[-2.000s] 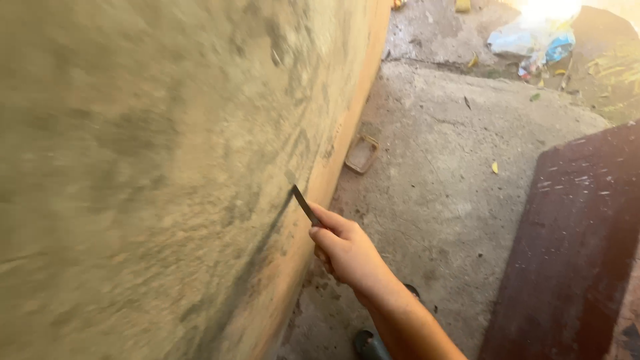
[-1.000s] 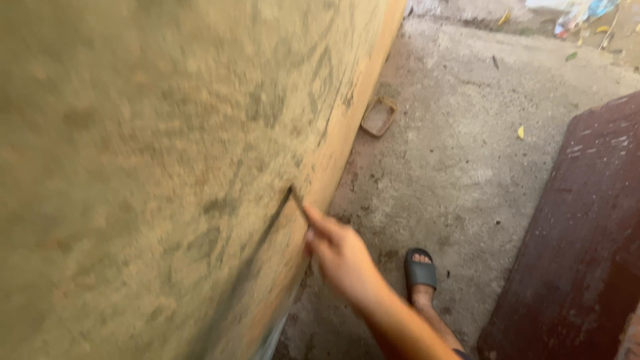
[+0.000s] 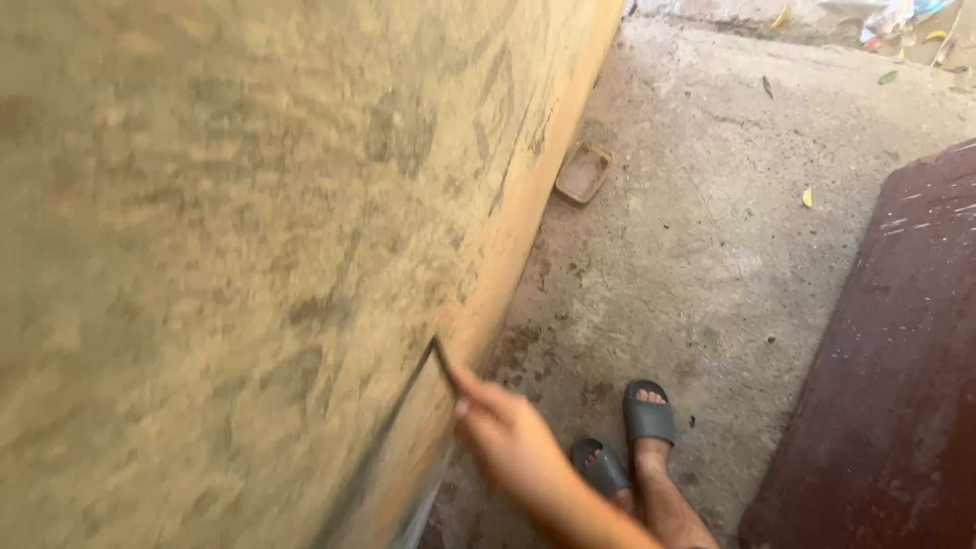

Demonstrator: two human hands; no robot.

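Observation:
My right hand (image 3: 507,435) is closed around a thin dark tool (image 3: 444,362), whose kind I cannot tell. The tool's tip meets, or comes very close to, the worn yellowish wall (image 3: 290,229) near its lower part. Dark stains and scuffs mark the wall's surface, and a long shadow runs down and left from the tip. The hand is somewhat blurred. My left hand is out of the picture.
A small rectangular tray (image 3: 585,174) lies on the concrete floor (image 3: 686,267) against the wall's foot. My feet in grey slide sandals (image 3: 650,423) stand below. At the right is a dark red-brown object (image 3: 892,366) with pale specks. Plastic litter (image 3: 888,23) and leaves lie farther off.
The hand with the tool stays at the wall. Both sandals show more fully now, and the view has shifted.

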